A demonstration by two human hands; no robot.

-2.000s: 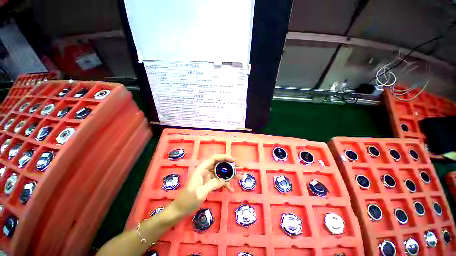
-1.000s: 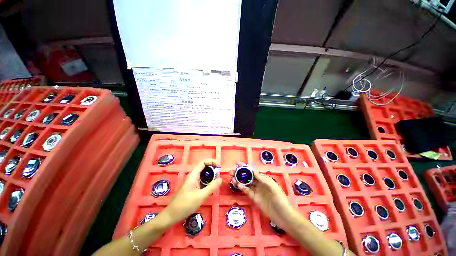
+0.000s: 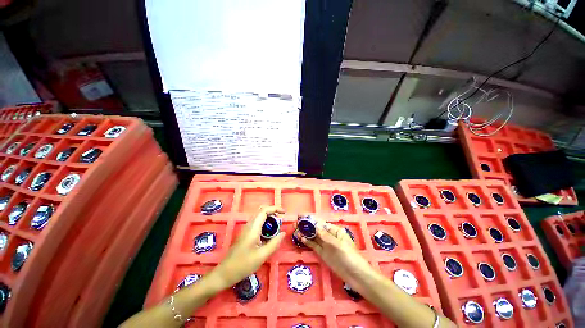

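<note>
My left hand point(image 3: 247, 253) holds a round watch head point(image 3: 270, 227), black dial up, between thumb and fingers. My right hand point(image 3: 337, 250) holds a second watch head point(image 3: 307, 228), dial also up, close beside the first but not touching it. Both are above the second row of the red-orange working tray point(image 3: 295, 181). Another piece shows partly under the right-hand watch head. Two pockets in the back row are empty; other pockets hold watch heads, some face up, some case back up. My forearms hide parts of the lower rows.
Stacked trays point(image 3: 138, 192) rise at left. A right-hand tray point(image 3: 423, 218) holds mostly black dials. A printed sheet point(image 3: 237, 131) stands behind the working tray. A black cloth-like item point(image 3: 542, 173) and a white cable point(image 3: 458, 110) lie at back right. A sleeve shows at the right edge.
Two seconds ago only my left hand was in view with a watch head. My right hand has since come in holding another. Over the last second its watch head has tilted and lowered slightly.
</note>
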